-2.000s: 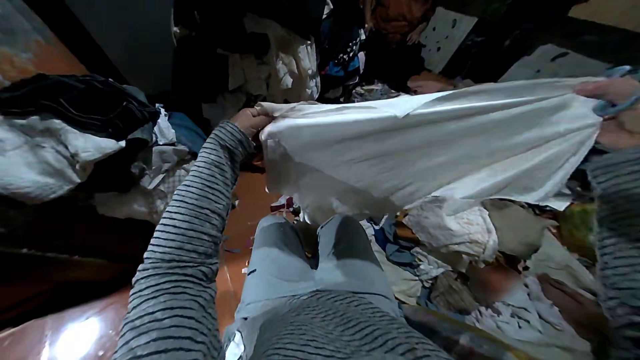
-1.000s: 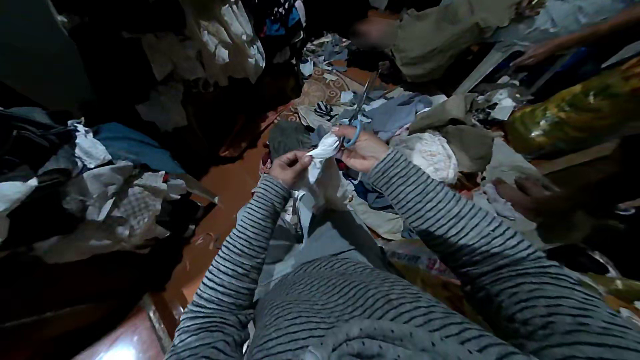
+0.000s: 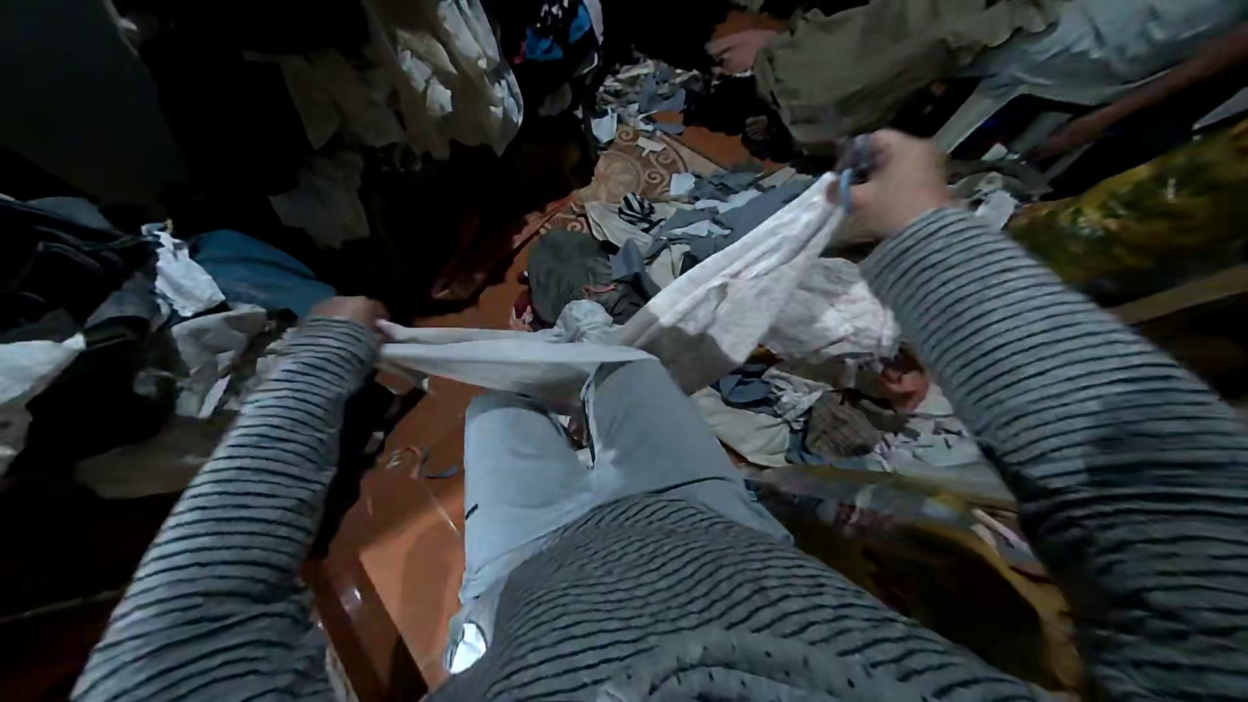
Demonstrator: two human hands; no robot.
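A white cloth (image 3: 712, 292) stretches between my two hands, sagging in the middle just above my thighs. My left hand (image 3: 353, 314) grips its left end, near the pile of garments at the left. Higher up on the right, my right hand (image 3: 892, 185) holds the other end, blurred by motion. The blue-handled scissors (image 3: 850, 175) are in that same hand, partly hidden by the fingers; their blades cannot be made out.
Fabric scraps (image 3: 741, 210) cover the floor ahead and to the right. Dark and blue garments (image 3: 255, 273) are heaped at the left. A yellow-green patterned sack (image 3: 1141, 214) lies at the right, with another person's arm (image 3: 1150, 93) beyond it.
A second ago my hands were close together over the bunched white cloth, with the scissors at my right hand. Now they are far apart and the cloth is drawn out between them.
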